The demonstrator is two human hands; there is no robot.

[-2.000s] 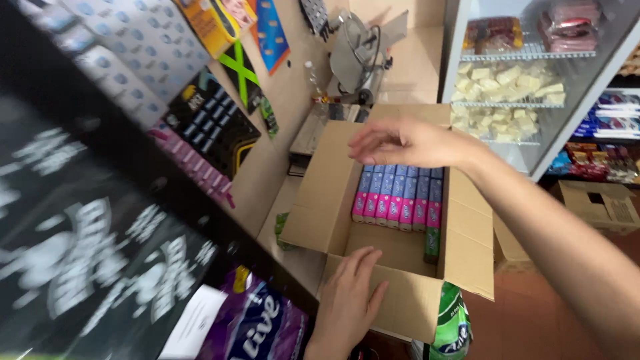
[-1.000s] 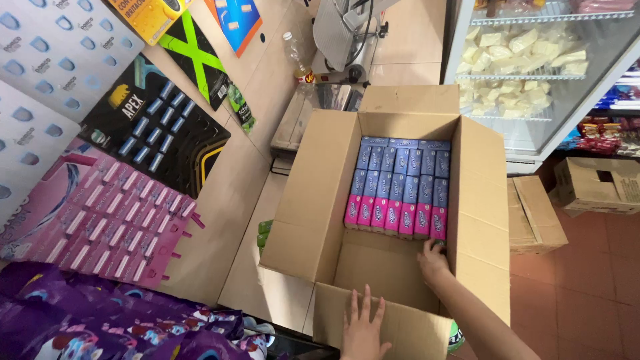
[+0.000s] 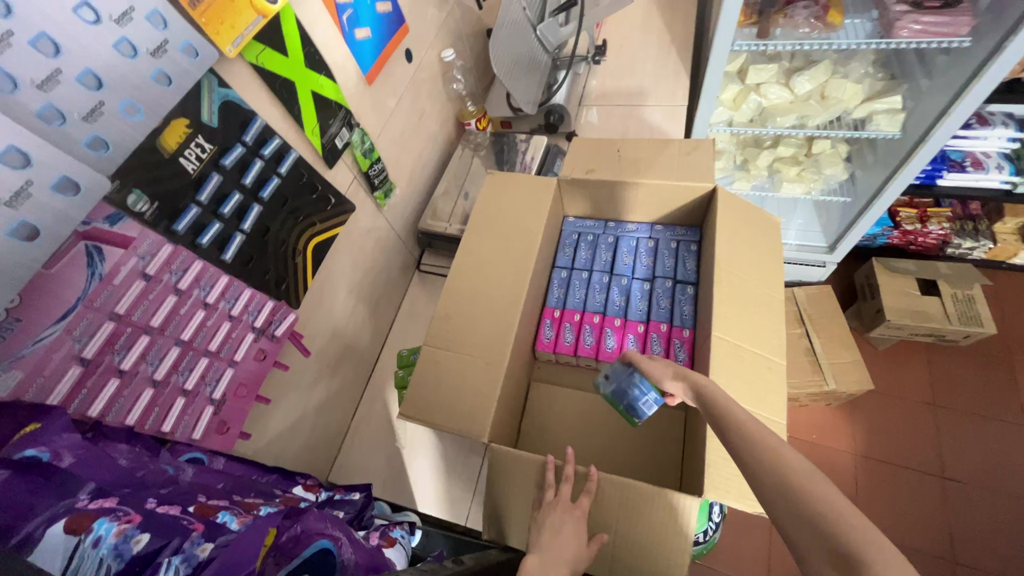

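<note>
An open cardboard box (image 3: 496, 320) stands on the tiled counter with its flaps folded out. Inside, rows of small blue and pink packets (image 3: 612, 296) fill the far part, and the near part shows bare cardboard. My right hand (image 3: 668, 378) holds a small blue packet with a green edge (image 3: 632, 394) over that near part, tilted. My left hand (image 3: 563, 512) lies with spread fingers on the near flap, holding nothing.
A slicing machine (image 3: 532, 56) and a plastic bottle (image 3: 464, 92) stand behind the box. A glass-door fridge (image 3: 808, 112) is at the right, with cardboard boxes (image 3: 920, 300) on the floor. Purple bags (image 3: 184, 496) lie at the lower left.
My right hand was over the box, then reached down at the right end of the pink row; now it holds a packet farther left. My left hand has stayed by the near flap.
</note>
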